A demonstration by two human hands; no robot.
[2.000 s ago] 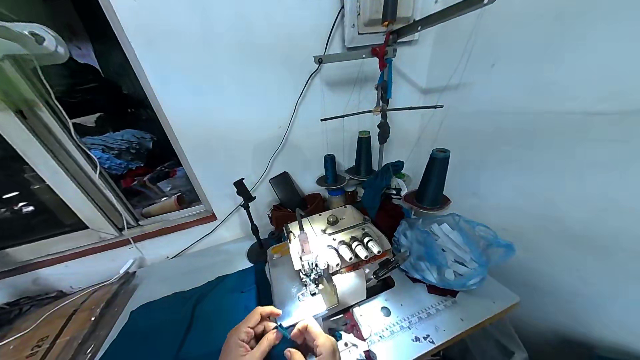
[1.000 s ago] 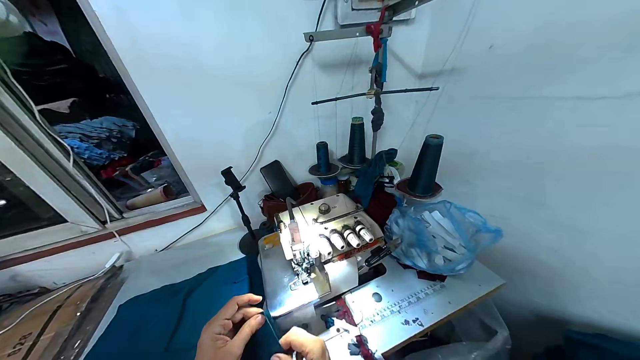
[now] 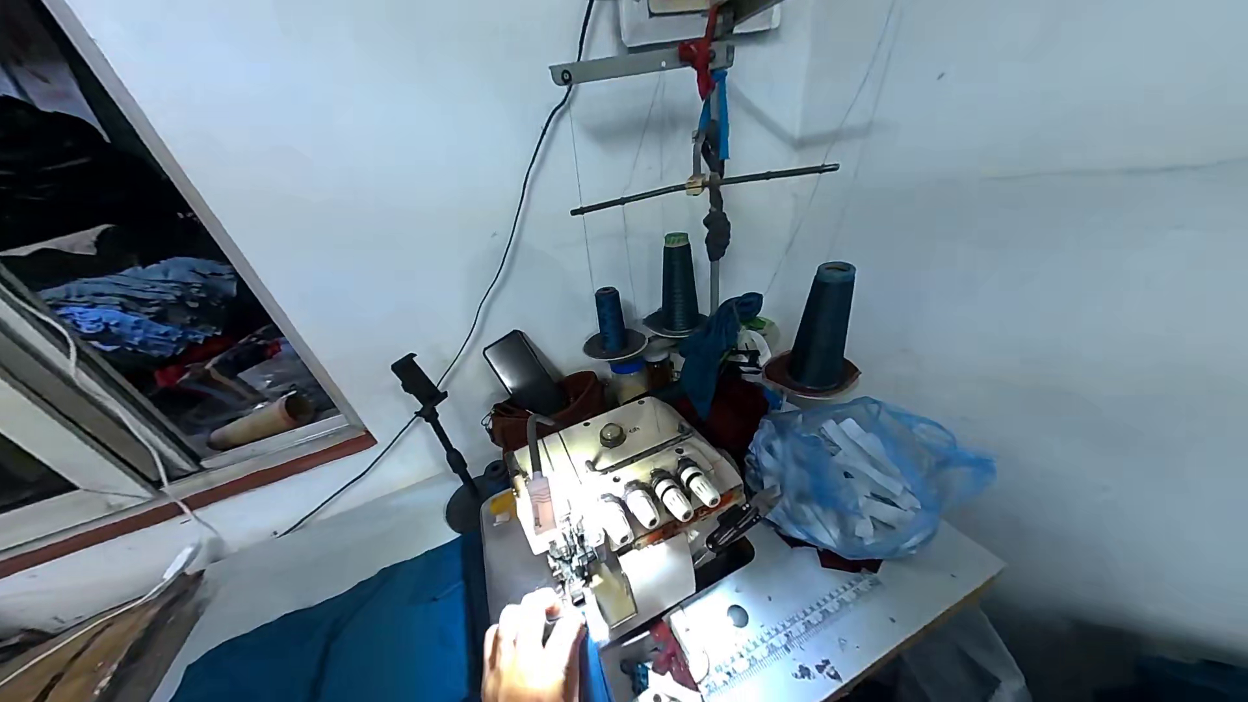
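Observation:
My left hand (image 3: pixel 531 648) is at the front of the overlock sewing machine (image 3: pixel 634 458), just below its lit presser foot (image 3: pixel 572 556). Its fingers are bent and pinched on the edge of the teal fabric (image 3: pixel 390 629), whose wider part lies on the table to the left. A narrow strip of blue fabric (image 3: pixel 593 673) hangs beside the fingers on their right. Glare from the machine's lamp washes out the fingertips. My right hand is out of the frame.
Cones of dark teal thread (image 3: pixel 822 327) stand behind the machine under a thread stand (image 3: pixel 717 210). A blue plastic bag (image 3: pixel 868 478) of white pieces sits on the right of the table. A phone (image 3: pixel 525 372) and a small black stand (image 3: pixel 444 439) are behind left.
My left hand has moved up and right, to the presser foot. My right hand, seen on the fabric in the earlier frames, has left the view.

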